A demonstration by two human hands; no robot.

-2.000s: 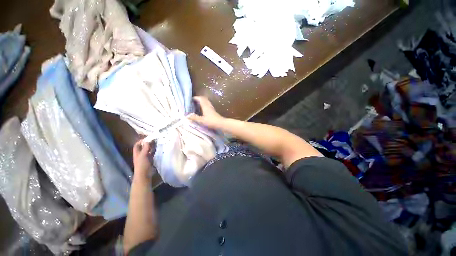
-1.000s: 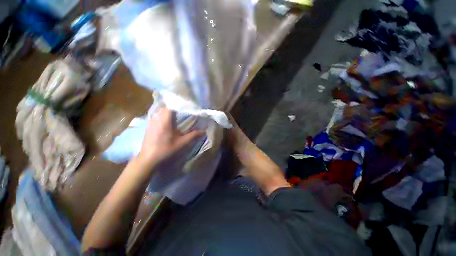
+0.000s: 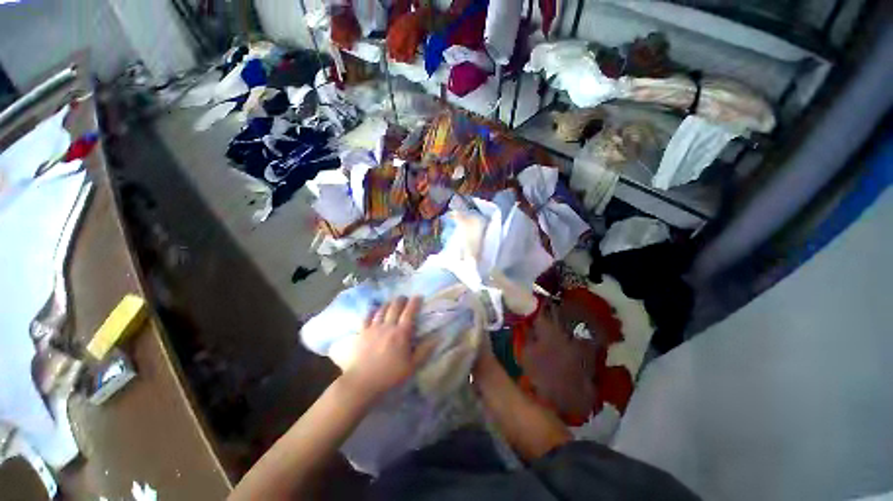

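Note:
The gathered bundle of white, pale blue and cream cloth point(image 3: 446, 342) is held in front of my body, clear of the table. My left hand point(image 3: 390, 342) lies over its left side with the fingers bent onto the cloth. My right hand point(image 3: 482, 362) holds it from the right and below; its fingers are mostly hidden by the cloth. A white strip hangs in a loop near the bundle's middle. The bundle's upper end spreads out, slightly blurred.
The brown table point(image 3: 147, 411) is at the left, with a yellow block point(image 3: 117, 326), a small box point(image 3: 113, 380) and white panels point(image 3: 29, 264). Orange-striped scraps point(image 3: 455, 157) and red scraps point(image 3: 578, 342) cover the floor ahead. A rack point(image 3: 646, 191) with cloth bundles stands behind.
The view has swung right, from the table towards the floor scraps and rack. The bundle has left the table and moved with both hands. The strip was around its middle in the earliest frame.

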